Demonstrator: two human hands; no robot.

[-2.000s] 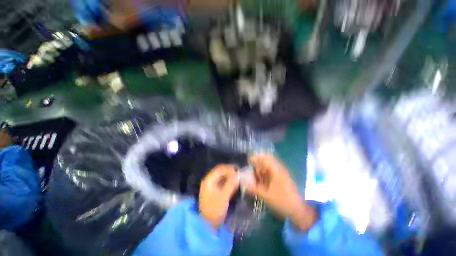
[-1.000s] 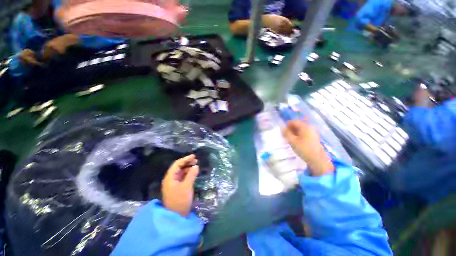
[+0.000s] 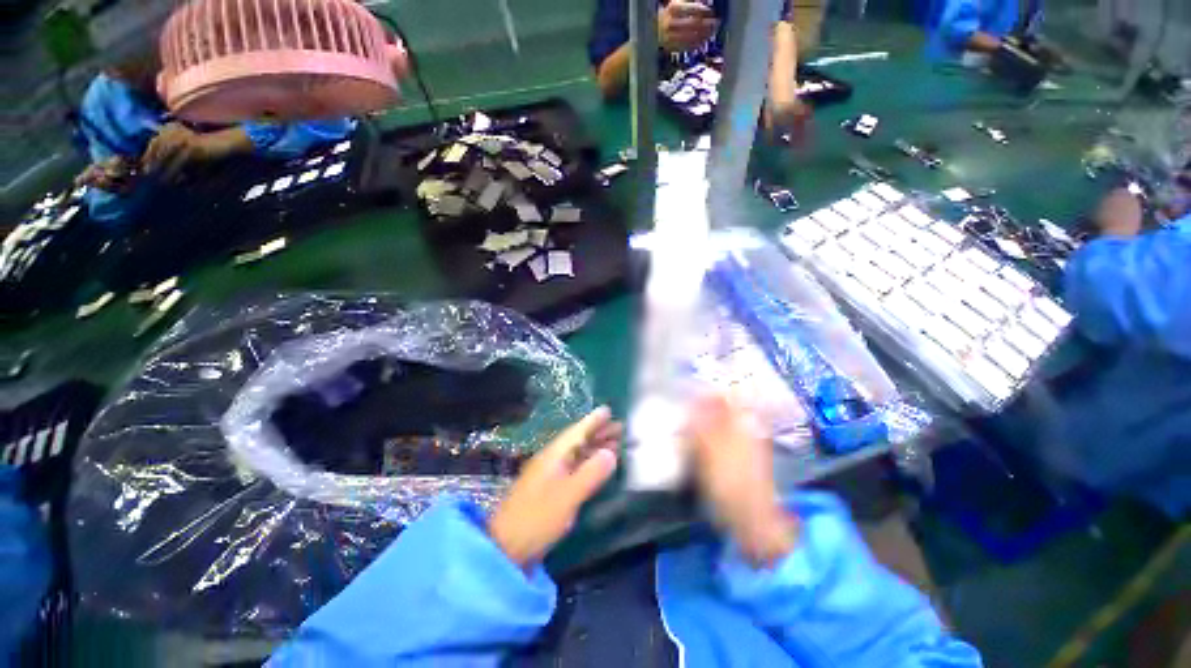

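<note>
A long white strip (image 3: 673, 313), blurred and glaring, stands out from the bench just right of centre. My right hand (image 3: 741, 472) is blurred and holds the strip near its lower end. My left hand (image 3: 559, 485) is just left of the strip, thumb and finger pinched on what looks like a small dark part (image 3: 590, 439), mostly hidden by the fingers. A clear plastic bag (image 3: 163, 483) with a rolled whitish rim lies left of my left hand. Its round opening shows dark contents.
A black tray (image 3: 457, 268) heaped with pale squares lies beyond the bag. A clear-wrapped blue bundle (image 3: 784, 339) and a tray of white pieces (image 3: 914, 287) lie right. Grey posts (image 3: 745, 118) rise behind the strip. A pink fan (image 3: 281, 59) is top left. Other workers' hands and sleeves surround the bench.
My right hand has moved down and left from the wrapped items and now holds the white strip. My left hand has moved right, off the bag opening. The blue bundle shows more fully.
</note>
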